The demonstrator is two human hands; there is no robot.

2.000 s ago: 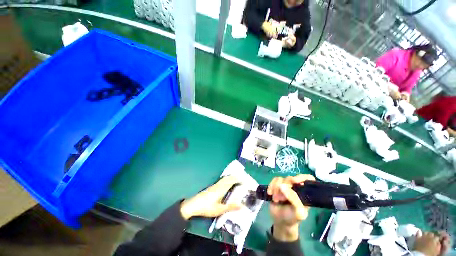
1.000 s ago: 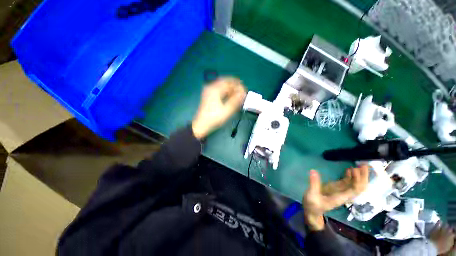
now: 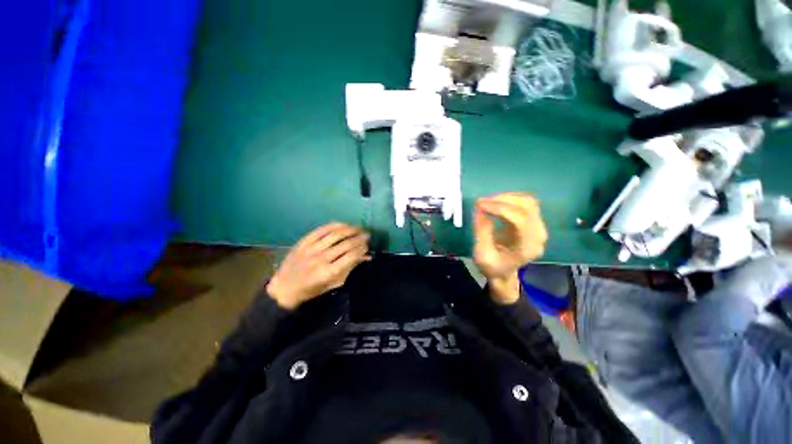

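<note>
A white camera housing (image 3: 426,160) lies on the green bench in front of me, round dark lens up, its two prongs towards me. A white mounting arm (image 3: 368,107) joins its far end and reaches left. A black lead (image 3: 364,178) hangs from the arm, and thin dark and red wires (image 3: 423,227) trail from the prong end. My left hand (image 3: 323,261) is at the bench's near edge, left of the wires, fingers bent and tips hidden. My right hand (image 3: 511,236) is just right of the prongs, fingers curled towards the thumb; I cannot tell if it pinches anything small.
The screw feeder (image 3: 467,65) stands behind the housing, with pale loops (image 3: 545,65) beside it. The black screwdriver (image 3: 708,113) hangs at the right over waiting white units (image 3: 664,204). A blue bin (image 3: 95,147) is at the left. A neighbour's legs (image 3: 630,325) show at lower right.
The screwdriver has left my right hand and hangs at the right. My hands have come off the housing, then moved to the near edge on either side of the wires. The view has tilted down.
</note>
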